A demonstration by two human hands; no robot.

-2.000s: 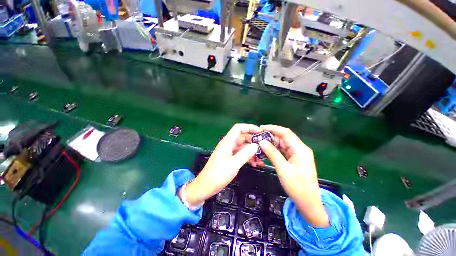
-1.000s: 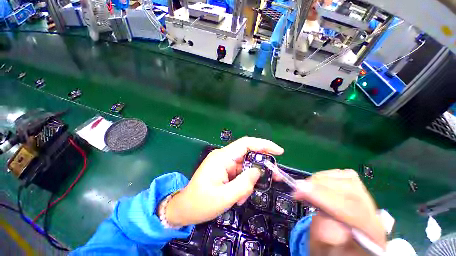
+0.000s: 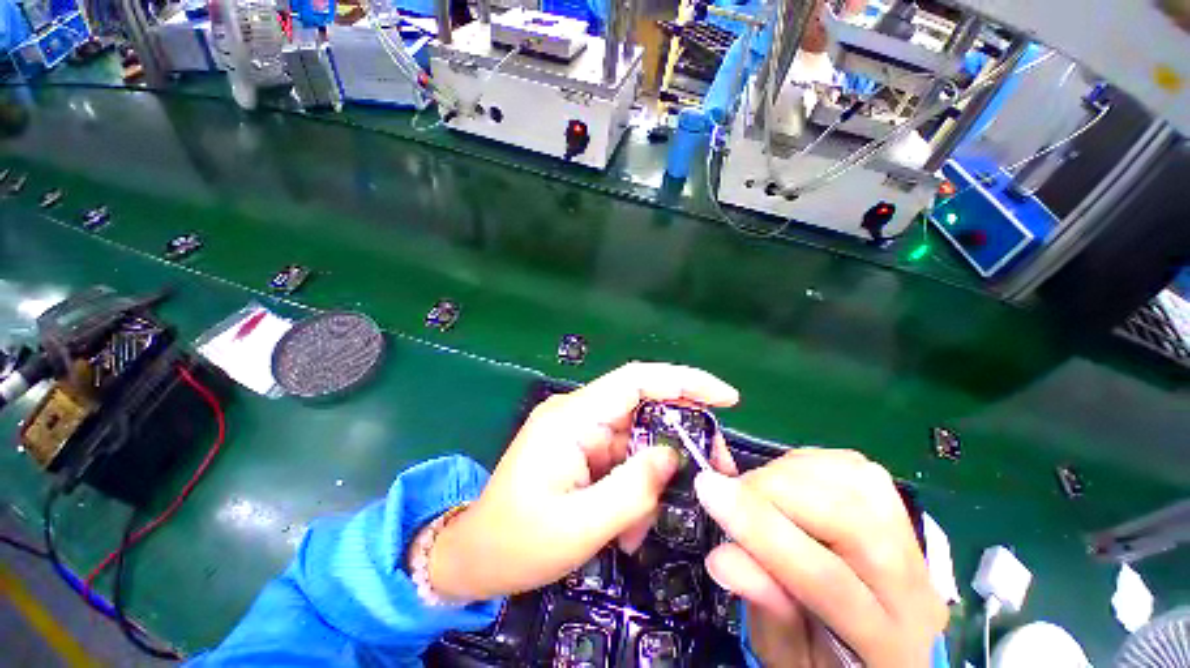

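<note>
My left hand (image 3: 574, 489) holds a small square housing (image 3: 675, 428) between thumb and fingers, tilted with its open inner side up, above the black tray. My right hand (image 3: 829, 542) grips thin tweezers (image 3: 693, 450); their tips touch or nearly touch the inside of the housing near its upper edge. Whether the tips pinch a part is too small to tell. The black tray (image 3: 535, 613) lies below both hands, with similar housings in its pockets; the hands hide part of it.
Similar units (image 3: 572, 349) stand in a spaced row on the green surface (image 3: 522, 248) beyond the tray. At left are a round dark mesh-like disc (image 3: 329, 354), a small pale bag (image 3: 245, 350) and a black device (image 3: 124, 418) with wires. A white plug (image 3: 1001, 578) lies right; grey machines (image 3: 538, 105) stand opposite.
My right hand has left the housing, taken up the tweezers and brought their tips to it. My left hand keeps the housing, now lower. Most recently, the units in the row have shifted slightly left.
</note>
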